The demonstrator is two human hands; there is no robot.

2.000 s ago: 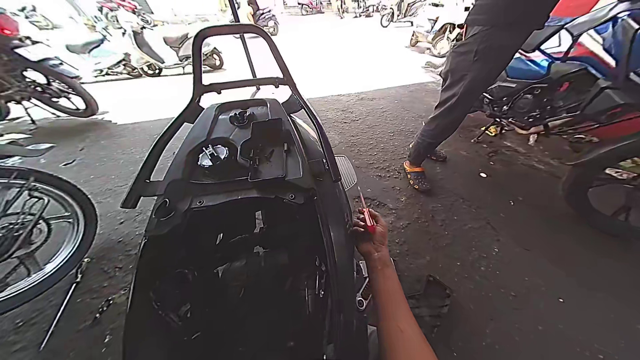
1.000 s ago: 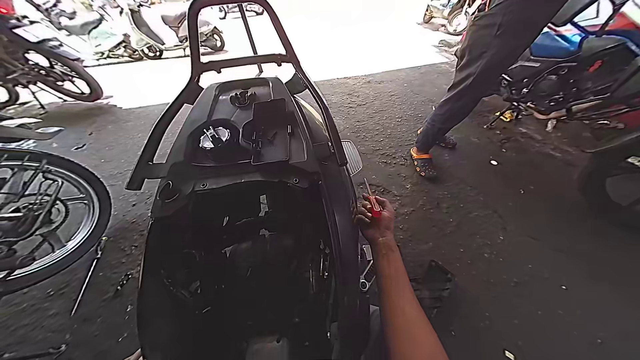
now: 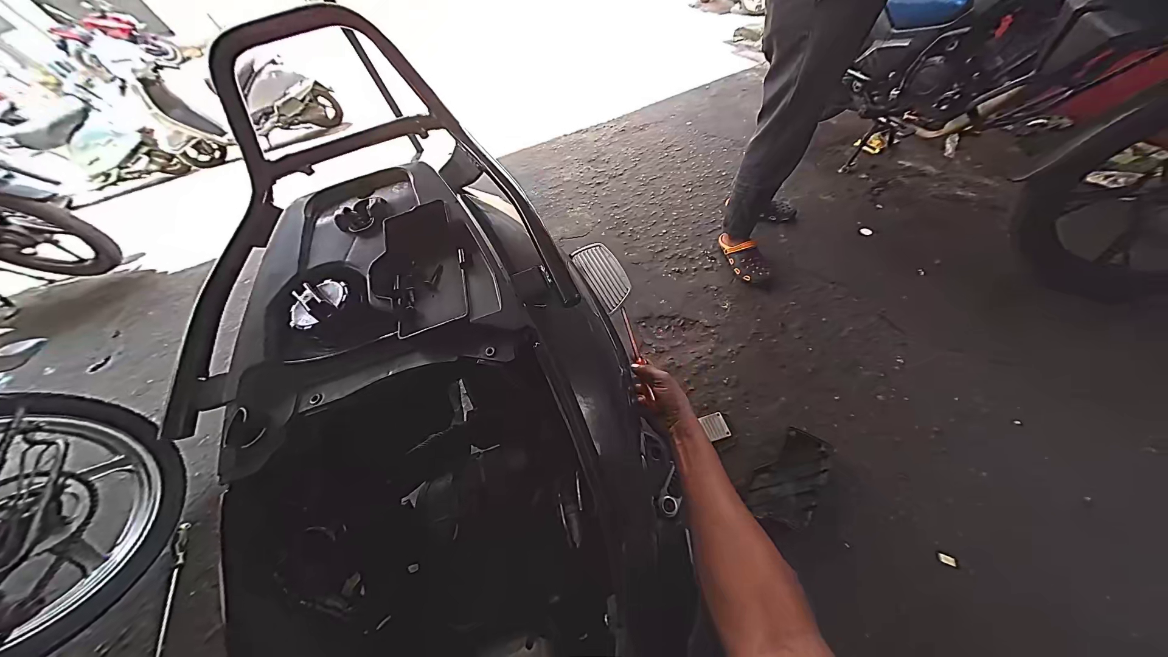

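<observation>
My right hand [image 3: 662, 397] grips a red-handled screwdriver [image 3: 633, 342] at the right side of a dark scooter body [image 3: 584, 365]. The screwdriver's shaft points up toward a ribbed silver footrest [image 3: 602, 278]. My left hand is out of view. The seat is off the scooter, and its dark underseat cavity lies exposed. Ahead of the cavity are the silver fuel cap [image 3: 318, 304] and the black tubular rear rack [image 3: 351, 137]. A ring-ended metal part [image 3: 671, 505] shows beside my forearm.
On the left a spoked wheel [image 3: 137, 547] stands near a thin metal rod [image 3: 171, 584]. A person in dark trousers [image 3: 789, 109] and clogs stands at the right, before a parked motorcycle [image 3: 949, 82]. A dark flat piece [image 3: 792, 474] lies on the ground by my forearm.
My right hand has moved in closer against the scooter's side, and the screwdriver now sits just under the footrest. Earlier the hand was farther out, with the red handle in plainer sight.
</observation>
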